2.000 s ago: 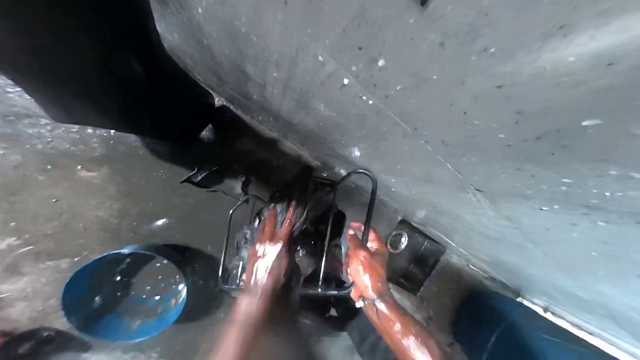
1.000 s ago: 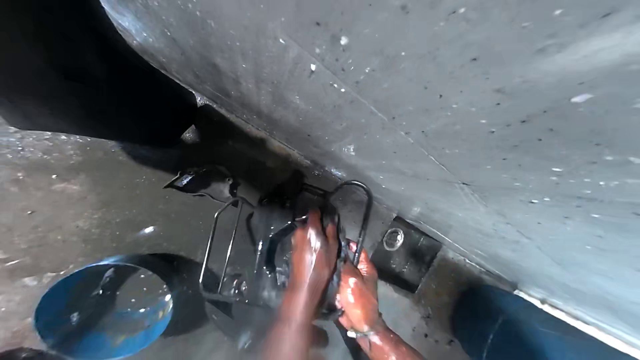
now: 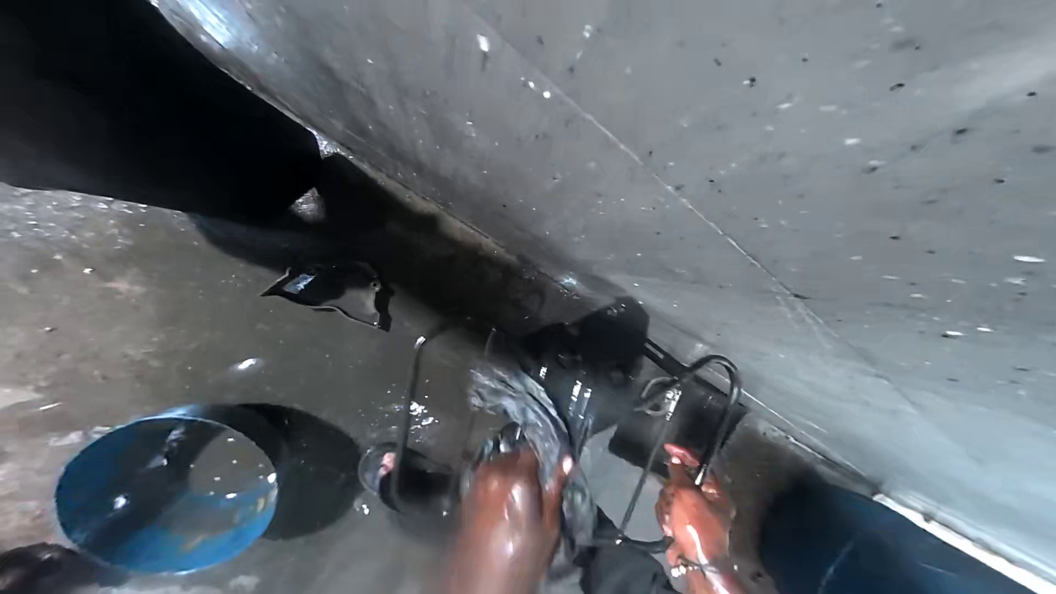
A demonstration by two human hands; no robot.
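A frame of black metal tube (image 3: pixel 733 396) stands low beside the grey wall. My right hand (image 3: pixel 697 516), wet and with a band at the wrist, is closed around its right side. My left hand (image 3: pixel 511 503) is between the frame's two sides, closed on a wet, grey, crumpled cloth or sheet (image 3: pixel 528 404). Its fingertips are partly hidden. Just beyond the cloth is a dark, wet, bulky object (image 3: pixel 590 355), whose kind I cannot tell.
A blue round tub (image 3: pixel 169 561) with liquid in it stands at lower left. A torn black piece (image 3: pixel 334 289) lies on the wet floor. Behind the frame is a black box-like part with a ring (image 3: pixel 660 396). A dark blue container (image 3: pixel 858 544) is at lower right, along the wall (image 3: pixel 742 165).
A grey crumpled cloth or sheet now shows plainly at my left hand. My hands have moved apart, the right one now on the frame's right side. The view has shifted.
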